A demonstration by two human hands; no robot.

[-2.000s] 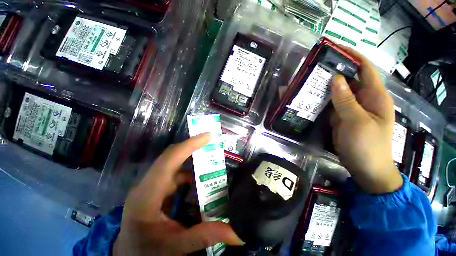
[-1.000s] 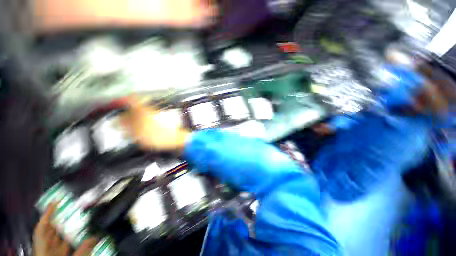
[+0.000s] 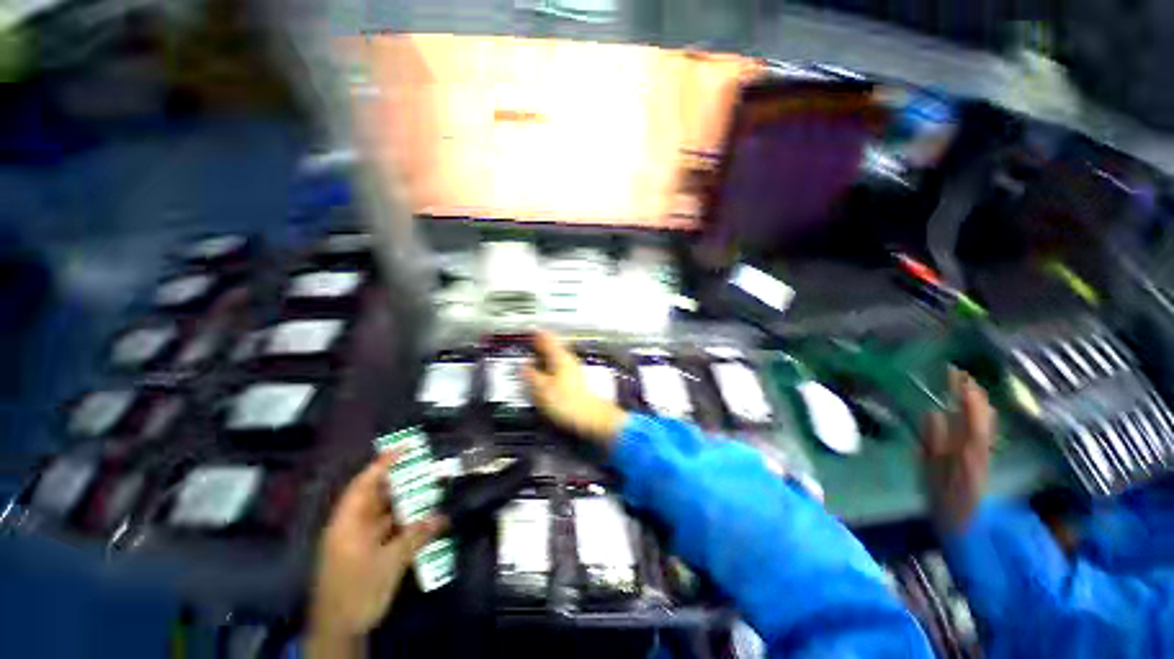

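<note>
My left hand point(image 3: 354, 547) is at the lower left and holds a white-and-green label strip point(image 3: 419, 502) between thumb and fingers. A dark shape point(image 3: 483, 496), which looks like the barcode scanner, lies just right of the strip; its grip is hidden. My right hand point(image 3: 573, 393) is over the back row of the clear tray, fingertips at the right side of a black drive unit point(image 3: 509, 382) with a white label. Blur hides whether the fingers grip it. More labelled units point(image 3: 525, 541) sit in the front row.
Stacked filled trays point(image 3: 270, 406) stand left of a metal post point(image 3: 380, 193). Behind are white-green sheets point(image 3: 554, 290), a bright screen point(image 3: 554, 135) and a dark monitor point(image 3: 792, 161). At right, a white mouse point(image 3: 828, 416) lies on a green mat point(image 3: 888, 483), near another person's hand point(image 3: 959, 451).
The view has swung up and out, showing screen and post. Two seconds ago my right hand held a unit tilted above the tray; now it is low over the back row. My left hand keeps the strip.
</note>
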